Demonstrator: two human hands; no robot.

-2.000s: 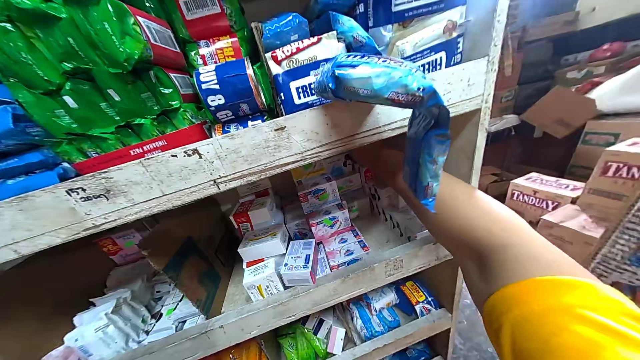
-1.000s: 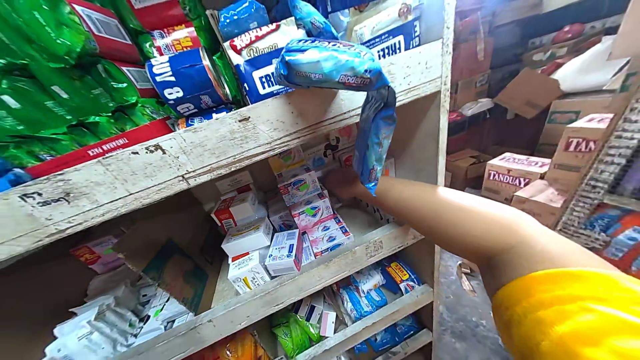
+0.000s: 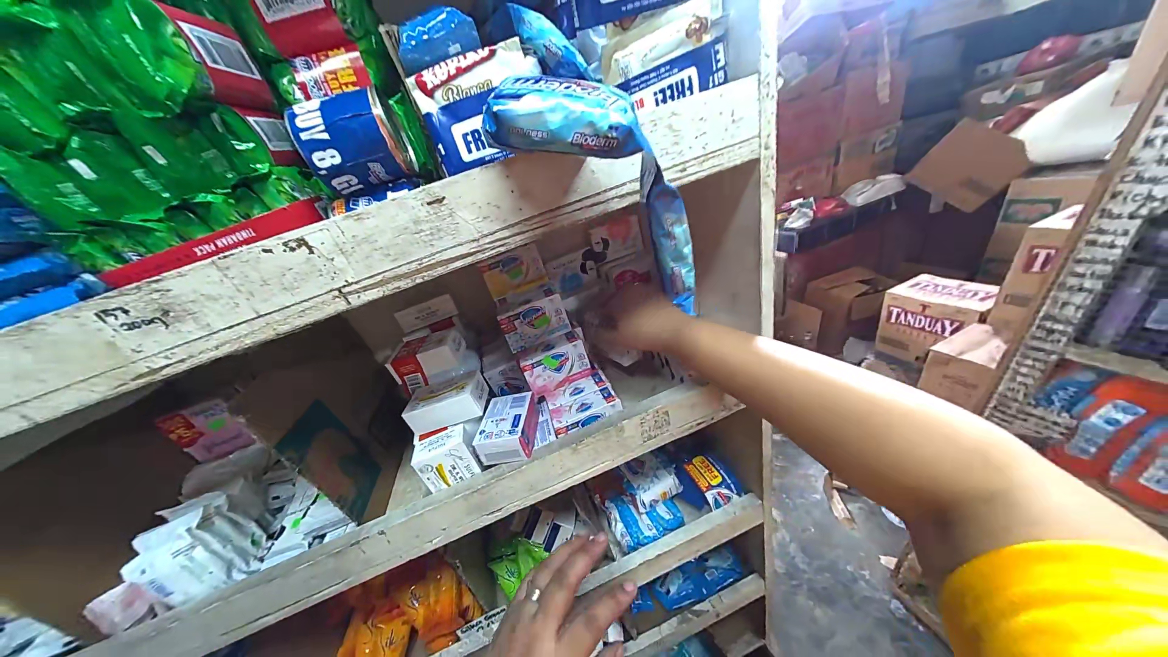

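My right hand (image 3: 639, 319) reaches into the middle shelf compartment, among boxes at its right side; its fingers are blurred and partly hidden, so its hold is unclear. Left of it stand stacked soap boxes (image 3: 557, 365) and white boxes (image 3: 445, 401). A blue Bioderm pack strip (image 3: 566, 117) lies over the upper shelf edge and hangs down beside my right wrist. My left hand (image 3: 566, 602), with a ring on one finger, is low in front of the lower shelf, fingers spread, with nothing seen in it.
Green packs (image 3: 119, 119) and a blue-wrapped roll-shaped pack (image 3: 347, 141) fill the upper shelf. White packets (image 3: 196, 547) lie at lower left. Orange packs (image 3: 411, 607) and blue packs (image 3: 643, 511) sit below. Cardboard boxes (image 3: 931, 315) stand at right, beyond the wooden shelf upright (image 3: 768, 274).
My left hand has come into view at the bottom. My right hand, hidden behind the hanging blue strip two seconds ago, now shows lower among the boxes.
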